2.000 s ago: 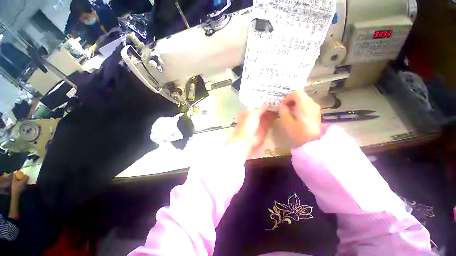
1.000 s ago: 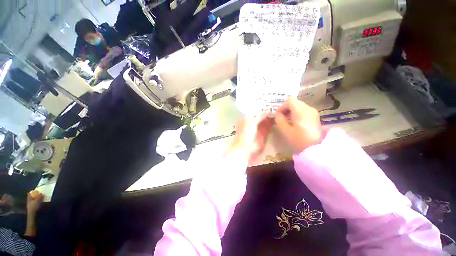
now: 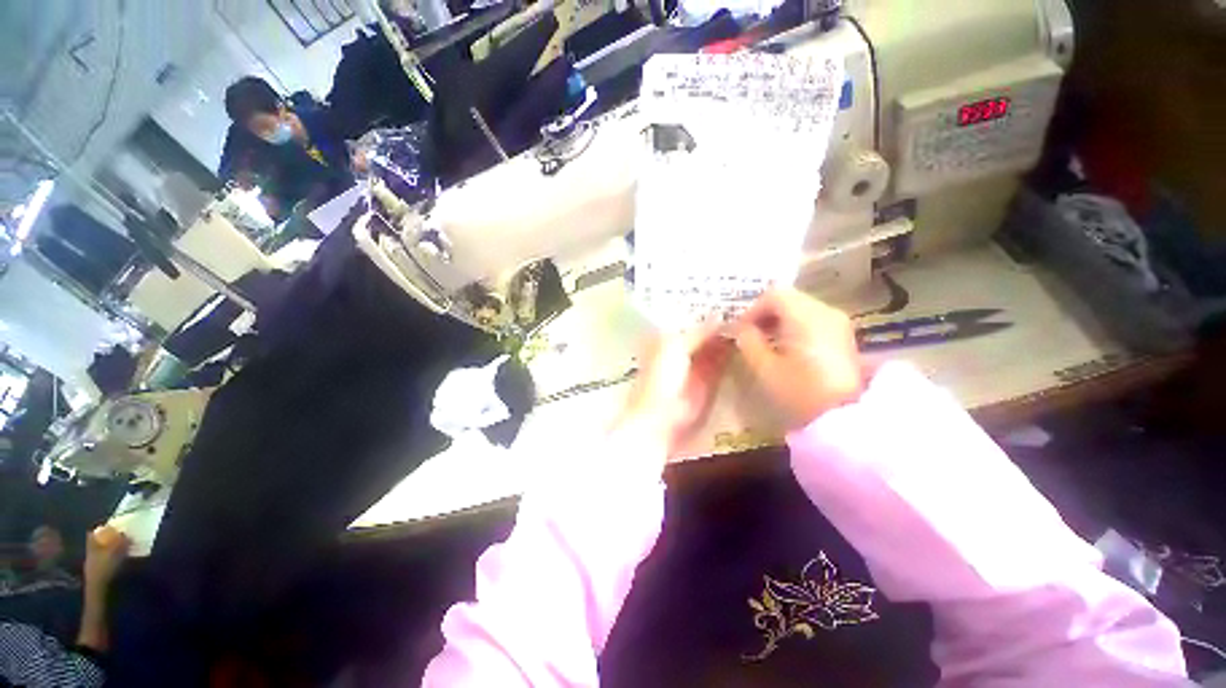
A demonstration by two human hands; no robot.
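A white sheet with dense writing (image 3: 733,188) hangs in front of the sewing machine's cream arm (image 3: 551,202). My left hand (image 3: 676,380) and my right hand (image 3: 803,352) meet at its lower edge, fingertips close together. What the fingertips pinch is too small and blurred to tell. Dark thread snips (image 3: 937,329) lie on the table right of my right hand. A dark panel with a gold flower motif (image 3: 816,595) lies across my lap below the table edge.
Dark cloth (image 3: 289,417) drapes over the table's left side. A white scrap (image 3: 471,399) lies near the needle end. A grey tray with white cord (image 3: 1109,229) is at the right. A masked person (image 3: 280,135) sits beyond; another person's arm (image 3: 98,585) shows at lower left.
The view has shifted, so the sheet and machine sit lower in the picture. My hands stay together at the sheet's lower edge, with only small finger movements.
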